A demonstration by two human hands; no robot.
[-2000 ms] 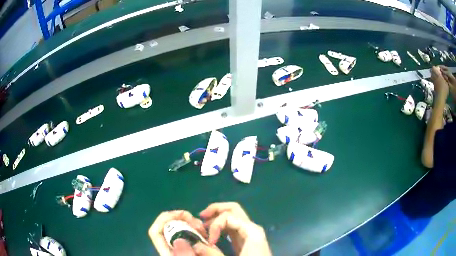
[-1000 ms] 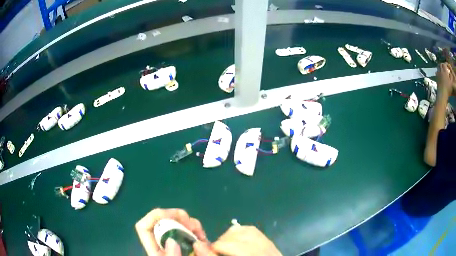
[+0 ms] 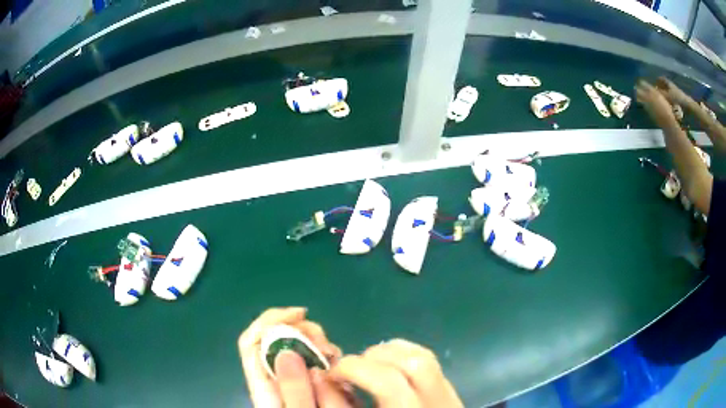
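Note:
A white rounded housing (image 3: 275, 333) with a green circuit board (image 3: 296, 347) inside its open side is at the bottom centre. My left hand (image 3: 267, 370) holds the housing, with a thumb or finger pressed on the board. My right hand (image 3: 402, 374) is at the housing's right side, its fingertips close together near the lower edge; a small dark part (image 3: 360, 394) shows at them, too blurred to name. Both hands are cut off by the bottom edge of the picture.
Wired housings (image 3: 367, 217) lie on the near green strip, left, centre and right. A pale rail (image 3: 239, 190) with an upright post (image 3: 434, 80) divides it from the far belt, where flat base plates (image 3: 228, 116) and housings lie. A person's arms (image 3: 677, 143) reach over the belt at right.
The parts on the far belt have moved right. The view has shifted slightly. The other person's hands have lifted toward the far belt. My hands stay on the housing.

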